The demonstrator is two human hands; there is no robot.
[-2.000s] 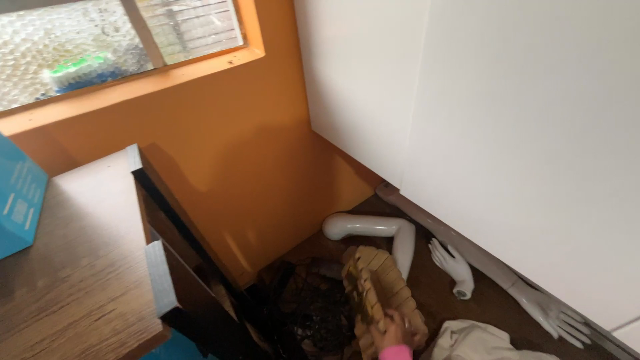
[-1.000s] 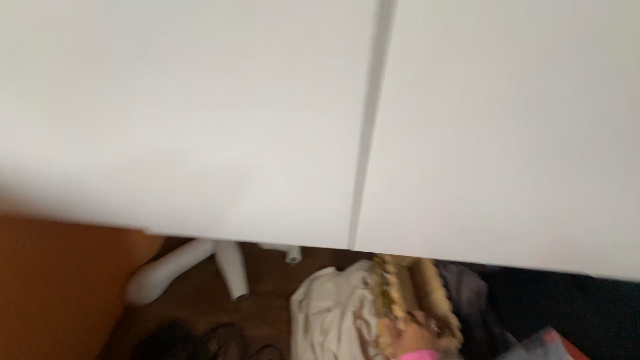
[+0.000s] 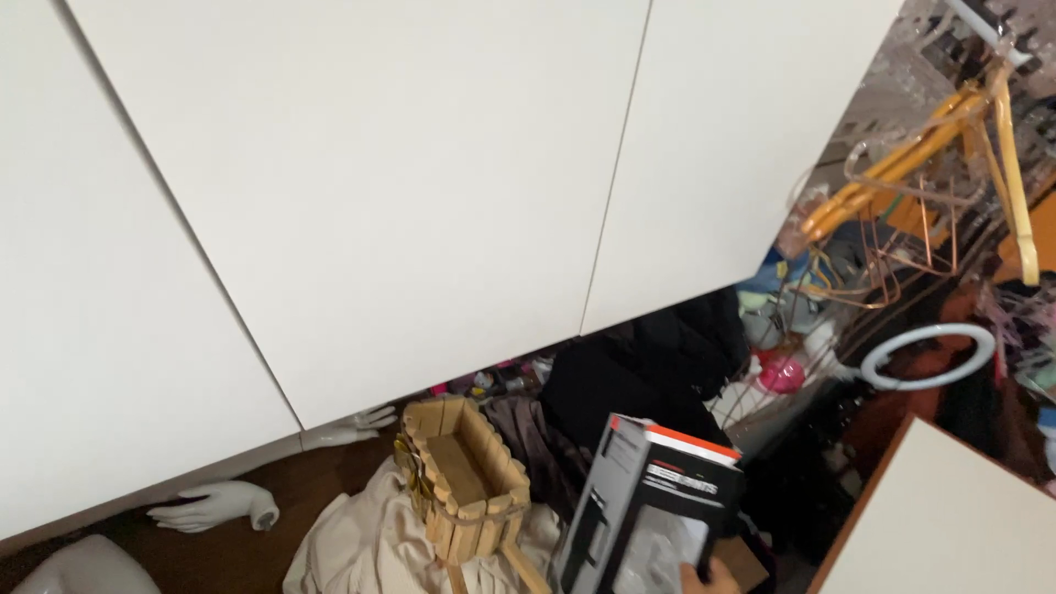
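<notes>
At the bottom edge of the head view, my right hand [image 3: 711, 577] grips the lower right side of a grey and black cardboard box [image 3: 606, 503] with an orange-red top edge, a clear window and writing; most of the hand is cut off. Left of the box, an empty wooden picket-style planter [image 3: 474, 528] rests tilted on crumpled cream cloth [image 3: 346, 536]. Dark cloth [image 3: 528, 437] lies between planter and box. My left hand is out of view.
White cabinet panels [image 3: 371, 190] overhang the floor. White mannequin hands [image 3: 216, 505] lie at left. Clothes hangers [image 3: 907, 165] hang at upper right, above a white ring [image 3: 928, 356]. A white board [image 3: 949, 520] with a brown edge juts in at lower right.
My right hand has let go of the wooden planter, which now stands on the cream cloth, and has taken hold of the box. The view has swung right.
</notes>
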